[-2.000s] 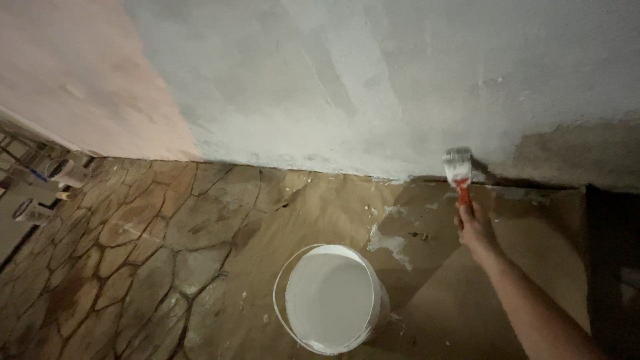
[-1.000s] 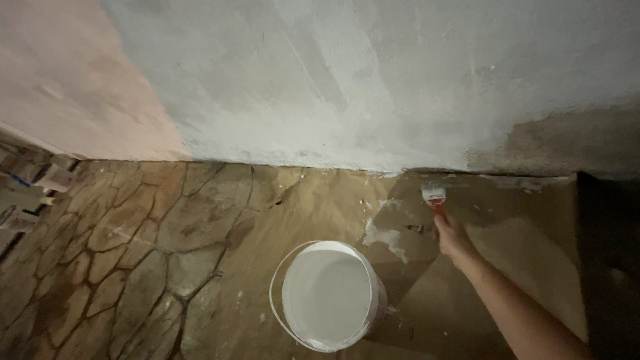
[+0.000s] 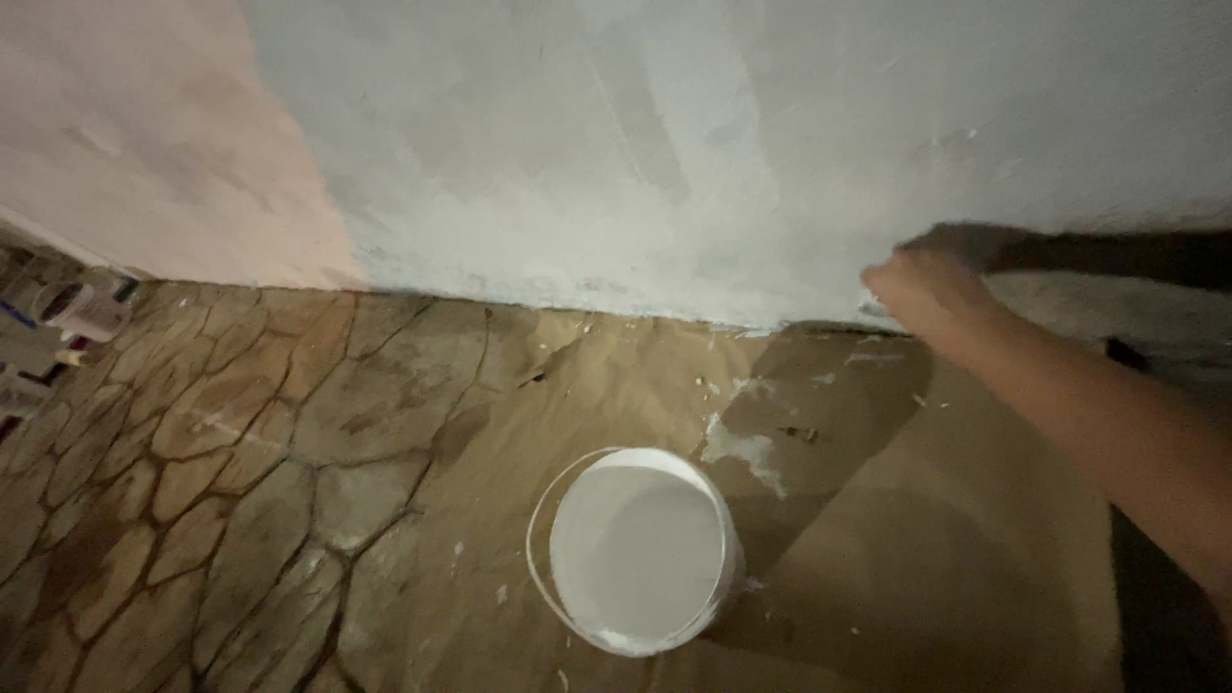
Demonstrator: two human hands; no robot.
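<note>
My right hand (image 3: 929, 284) is closed around a paintbrush (image 3: 874, 306), which is mostly hidden by the hand; only a pale bit of it shows at the foot of the wall. The wall (image 3: 539, 154) is coated whitish grey, with a pink part at the left. On brown paper stands a white bucket (image 3: 724, 568) of pale paint (image 3: 640, 549), its handle lying down to the left. My left hand is out of view.
Brown protective paper (image 3: 924, 577) with paint smears covers the floor along the wall. Irregular stone paving (image 3: 260, 520) spreads at the left. Near the far left edge stand a pail (image 3: 91, 313) and other containers.
My right hand has moved with the red-handled brush from over the paper to the lower edge of the wall. The bucket has stayed in place on the paper.
</note>
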